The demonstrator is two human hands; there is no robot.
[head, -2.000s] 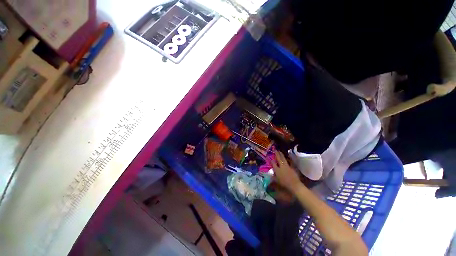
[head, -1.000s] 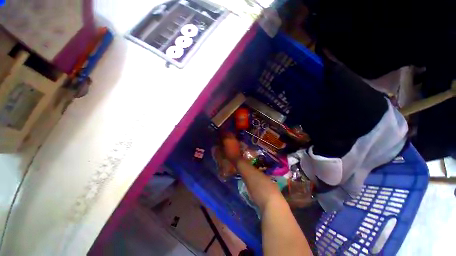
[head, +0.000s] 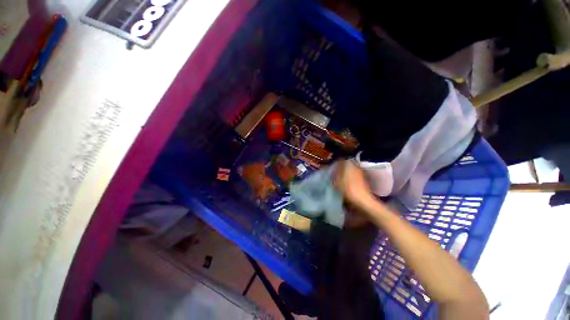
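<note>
My right hand reaches in from the lower right over the blue plastic basket. It is blurred, and its fingers are closed on a crumpled pale blue-green bag or cloth. Inside the basket, to the left of the hand, are an orange-red spool-like item, small orange-brown packets, a long narrow box and a flat yellowish piece. My left hand is not in view.
The white tabletop, with ruler marks and a magenta edge, lies left. A grey tray with white round items is at the top left. Black cloth and whitish cloth hang over the basket's right part.
My right hand has moved from the packets on the left to the right and now holds the pale blue-green item, lifted off the basket's contents. The view has shifted, showing less of the table.
</note>
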